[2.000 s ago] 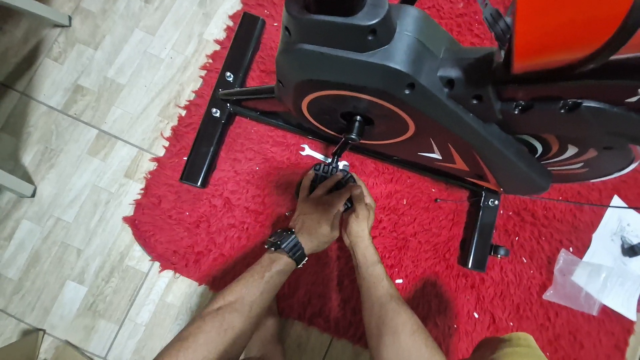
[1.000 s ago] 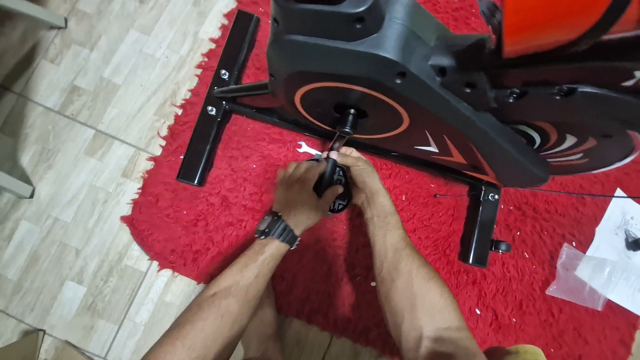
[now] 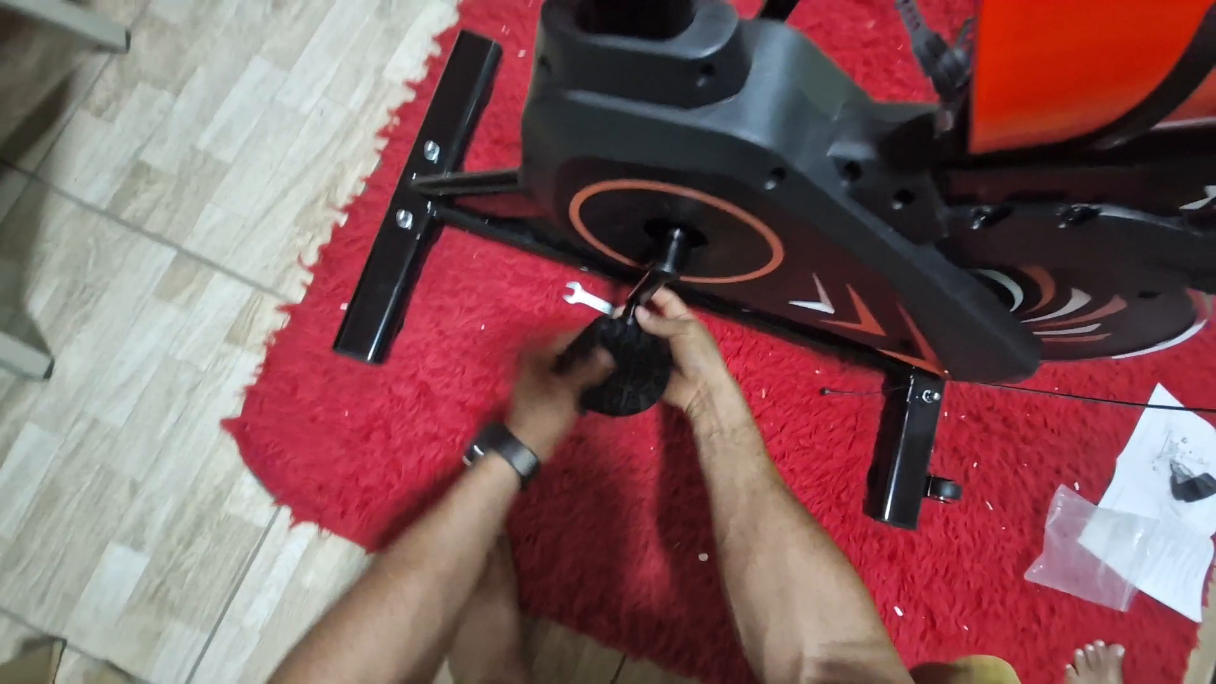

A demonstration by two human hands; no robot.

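Observation:
A black pedal (image 3: 627,370) sits at the lower end of the crank arm (image 3: 646,290) of a black exercise bike (image 3: 807,180). My left hand (image 3: 551,385), blurred and wearing a dark wristwatch (image 3: 503,452), grips the pedal from its left side. On the other side, my right hand (image 3: 689,351) has its thumb and fingers at the joint of pedal and crank arm, its palm beside the pedal; its lower fingers are hidden behind the pedal. A silver open-end wrench (image 3: 587,297) lies on the red rug just left of the crank arm, partly hidden.
The bike's black foot bars (image 3: 418,199) rest on the shaggy red rug (image 3: 427,408). A thin black cable (image 3: 1064,397) runs out to the right. Paper sheets (image 3: 1154,513) and a clear plastic bag (image 3: 1083,551) lie at the right, near a bare foot (image 3: 1095,662).
My left hand has shifted from over the pedal to its left side, exposing more of it. My right hand has moved up from the pedal to the crank arm joint.

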